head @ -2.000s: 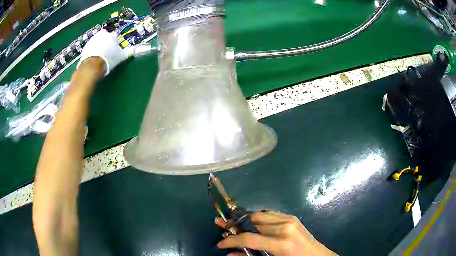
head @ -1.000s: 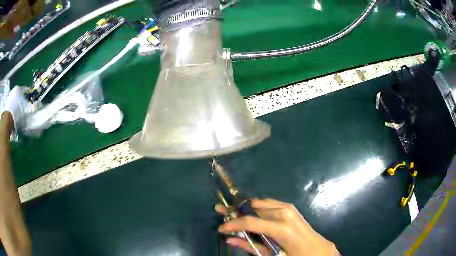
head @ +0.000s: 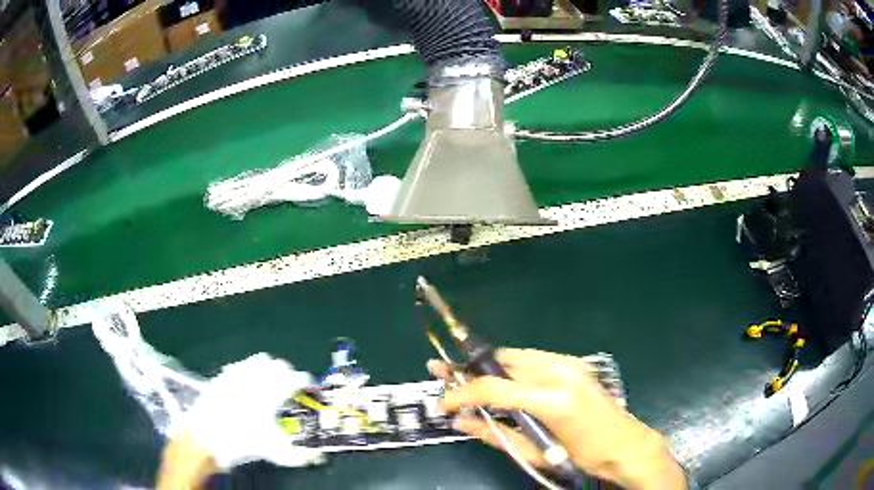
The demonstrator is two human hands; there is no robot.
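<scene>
The power strip assembly [head: 407,410], a long narrow tray of black, white and yellow parts, lies across the dark green mat. My left hand [head: 244,407], in a white glove, is blurred at its left end and holds it there. Blue wires [head: 343,356] rise near that end. A clear plastic bag [head: 144,368] trails up and left from the glove. My bare right hand [head: 551,407] holds the soldering iron [head: 487,362] over the strip's right part and hides some of it. The iron's tip points up and left, clear of the strip.
The fume hood [head: 468,177] hangs beyond the iron. The green conveyor [head: 632,105] carries a bagged white cord [head: 287,182] and another strip [head: 546,72]. A speckled rail [head: 355,254] edges it. A black box [head: 829,249] and a yellow-and-black part [head: 791,349] are at right.
My left hand has come back from the conveyor at left with a strip and bag, now on the mat. The view has shifted and shows more beyond the hood. My right hand keeps the iron.
</scene>
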